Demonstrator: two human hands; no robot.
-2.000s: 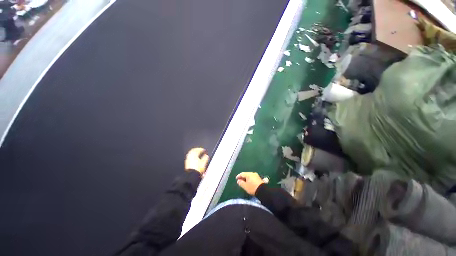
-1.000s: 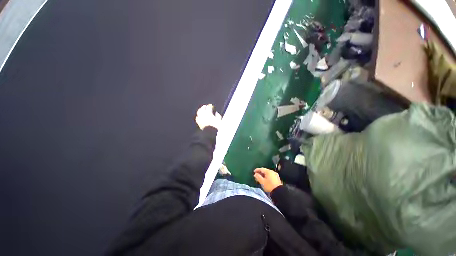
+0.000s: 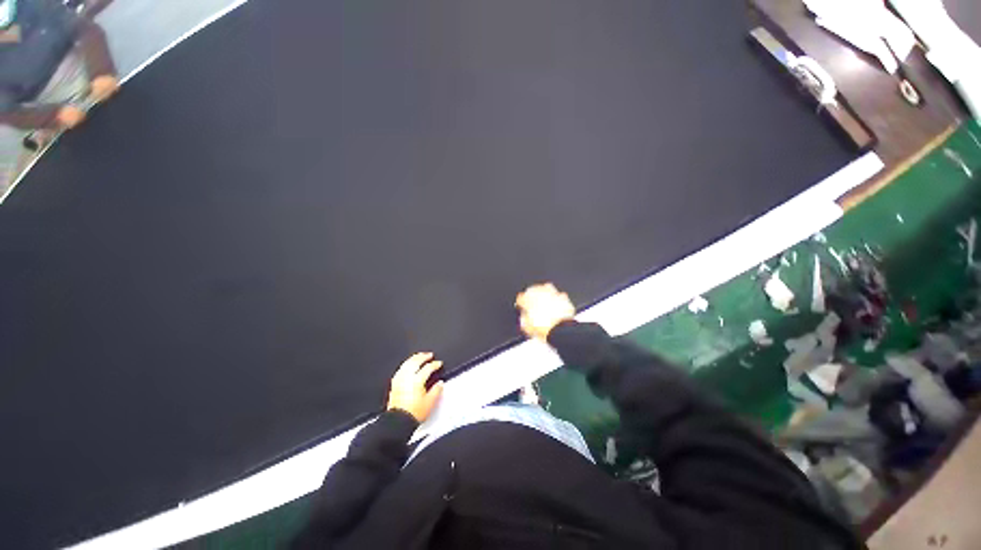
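Black fabric covers the table in front of me. White underlay paper shows as a strip along the near edge. My left hand lies at the near edge of the fabric, fingers apart. My right hand is at the same edge, further right, fingers bent; whether it pinches the fabric edge is hidden. A metal bar weight lies at the right end of the fabric.
A person stands at the far left edge, hands on the fabric edge. White papers and a pale ring lie on the brown tabletop. Fabric scraps litter the green floor at right.
The view has turned right, bringing the table's end and the other person into view. My right hand has moved from above the floor onto the fabric edge. The green sack is out of view.
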